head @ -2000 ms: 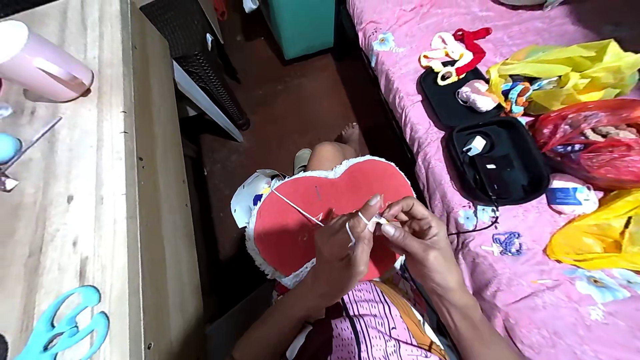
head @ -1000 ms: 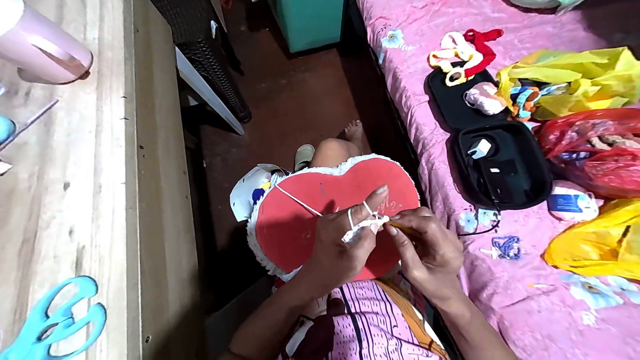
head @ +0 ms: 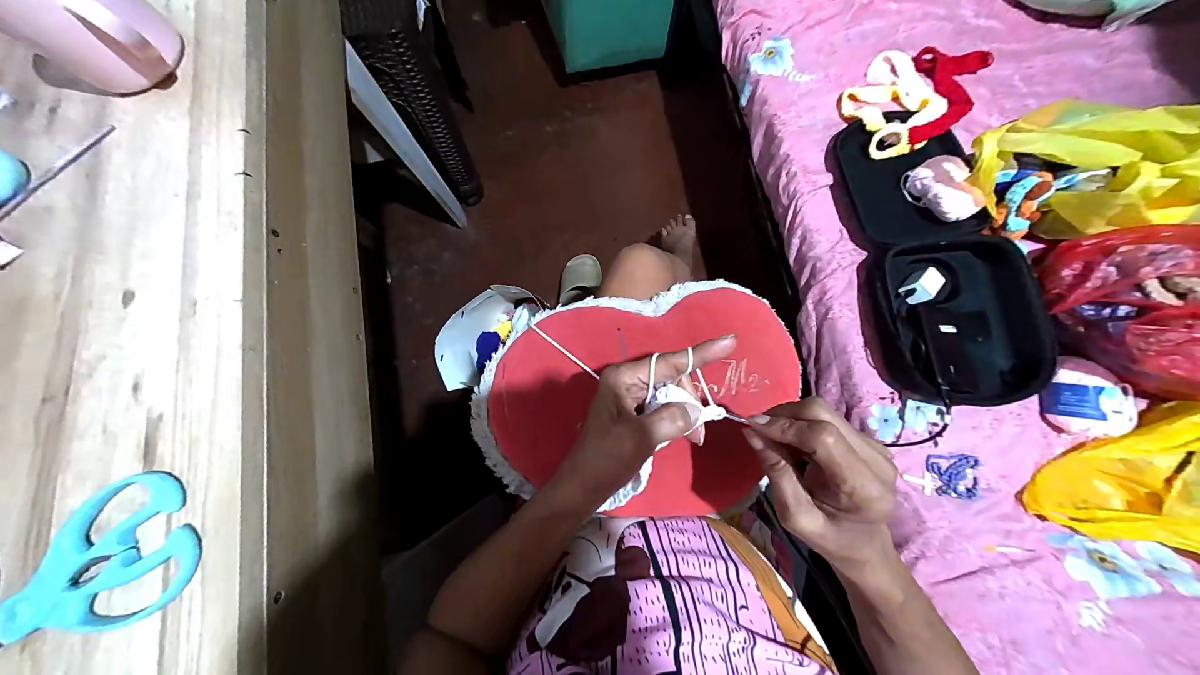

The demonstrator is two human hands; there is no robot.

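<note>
My left hand pinches a small piece of white crochet work, with white yarn looped around its raised index finger. The yarn runs off to the upper left. In my right hand is a thin crochet hook, its tip at the right end of the white piece. Both hands are over a red heart-shaped board with a fluffy white edge, which rests on my lap and bears some writing.
Light blue scissors and a pink cup are on the wooden table at left. On the pink-covered bed at right are an open black case, pale pink yarn, a yellow bag, a red bag and crocheted pieces.
My left index finger was bent lower two seconds ago and is now extended. My right hand has moved slightly to the right, away from my left, and the hook now shows between them.
</note>
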